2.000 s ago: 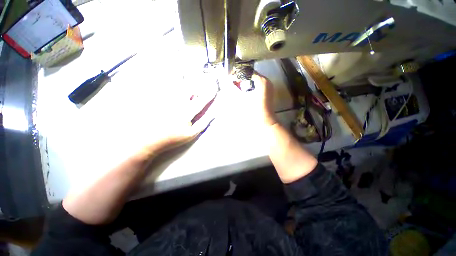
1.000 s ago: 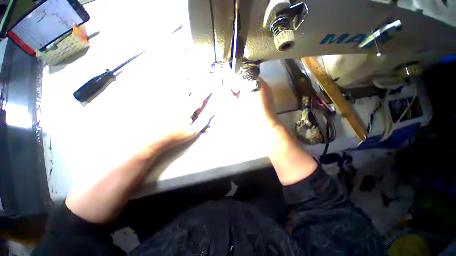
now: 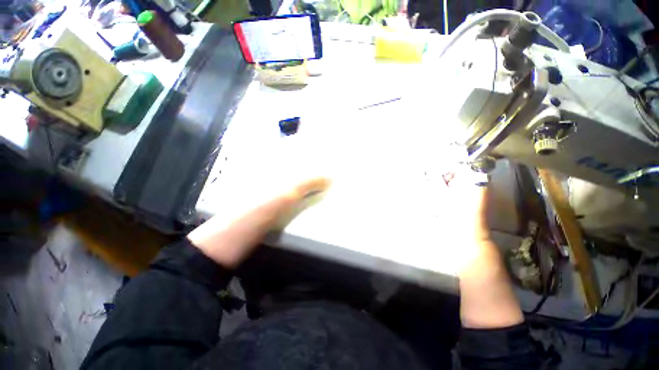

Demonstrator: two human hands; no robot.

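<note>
The cream sewing machine head (image 3: 498, 101) is at the right. Its needle area (image 3: 473, 162) is mostly lost in glare, with a small reddish mark beside it. My right hand (image 3: 480, 224) is beside and below the needle area, its fingers washed out. My left hand (image 3: 312, 189) is over the front left of the white table (image 3: 347, 249), well away from the needle; its fingers are lost in glare. I cannot tell whether either hand holds anything. A short dark object (image 3: 289, 126), perhaps part of the screwdriver, lies beyond my left hand.
A red-edged phone (image 3: 278, 40) stands on a small patterned box (image 3: 283, 74) at the back. A yellow block (image 3: 399, 49) is near it. A second sewing machine (image 3: 65, 83) and green case (image 3: 134, 101) are at far left. A wooden strip (image 3: 571, 242) is right of my right hand.
The view has swung left, showing the second machine. My left hand has moved left, away from the needle area. My right hand remains beside it. Less of the screwdriver is visible.
</note>
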